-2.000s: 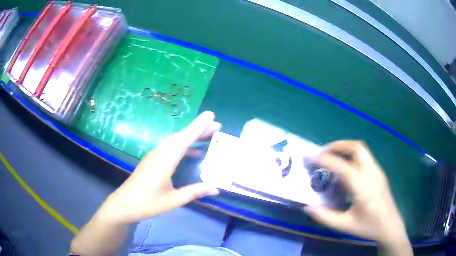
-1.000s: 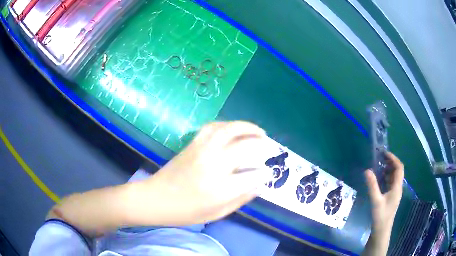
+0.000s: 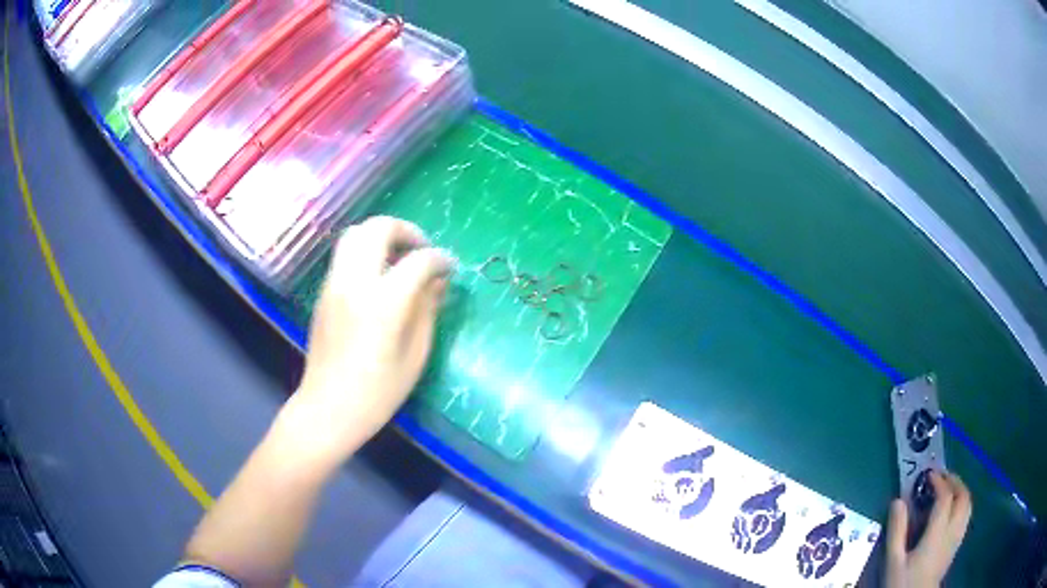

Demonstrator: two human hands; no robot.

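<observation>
A silvery plate (image 3: 718,543) with three dark round cut-outs lies flat on the dark-green bench at the lower right. My right hand (image 3: 936,531) holds a second, grey plate (image 3: 915,400) by its lower end near the right edge; at least two cut-outs show. My left hand (image 3: 377,316) is over the left part of the green mat, fingers bent together; whether it holds something cannot be seen. Several thin copper-coloured loops (image 3: 555,326) lie on the mat, right of my left hand.
Clear plastic trays (image 3: 454,86) with red bars (image 3: 301,107) across them are stacked left of the mat (image 3: 614,247). More trays (image 3: 98,35) stand at the far upper left. Blue tape lines the bench edges. Pale rails run behind. A grey floor with a yellow line is at the left.
My left hand has left the flat plate and moved left over the mat. My right hand still holds the grey plate, now lower in view. The view has shifted, showing more of the trays.
</observation>
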